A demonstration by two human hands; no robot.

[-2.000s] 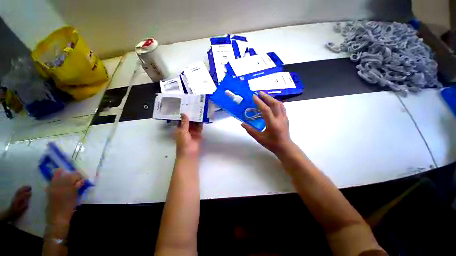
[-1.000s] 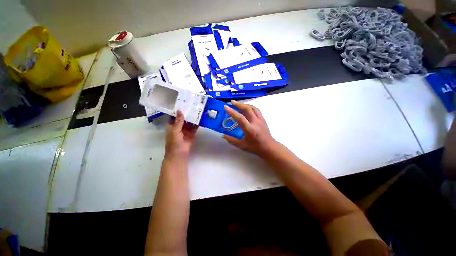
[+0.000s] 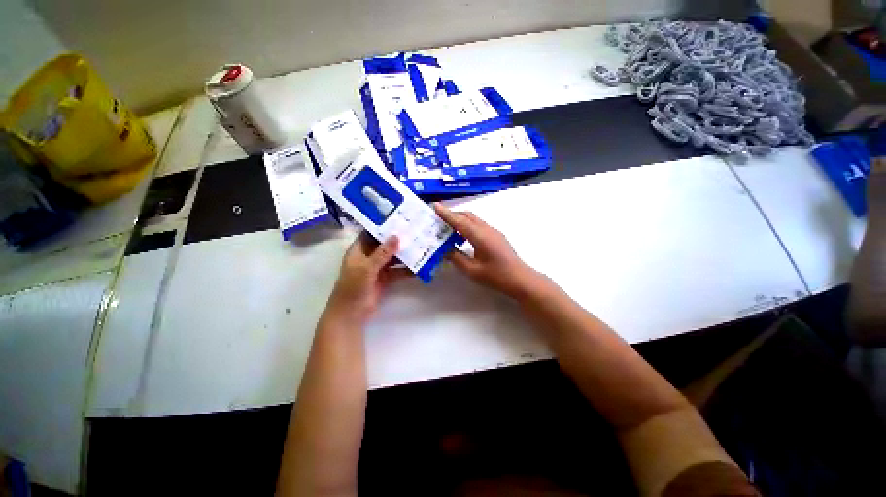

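Observation:
A white-and-blue retail box (image 3: pixel 410 233) is held tilted above the table, its window showing blue with a white charger (image 3: pixel 377 199). My left hand (image 3: pixel 367 272) grips the box from below, thumb on its front face. My right hand (image 3: pixel 478 254) is at the box's lower right end, fingers at the blue end flap (image 3: pixel 434 260); some fingers are hidden behind it. The inner tray is inside the box, seen only through the window. The cable is not visible.
Overlapping cartons (image 3: pixel 491 148) lie at the back centre, with another white box (image 3: pixel 294 184) at their left. A drink can (image 3: pixel 240 109) and yellow bag (image 3: pixel 78 126) are at left. A cable pile (image 3: pixel 719 92) is back right, beside a brown carton (image 3: pixel 834 82). Another person's arm (image 3: pixel 868 257) shows at far right.
The blue tray, first apart in my right hand, has slid into the box. The window, empty before, now shows blue and white. The neighbour's hands at left have left the picture.

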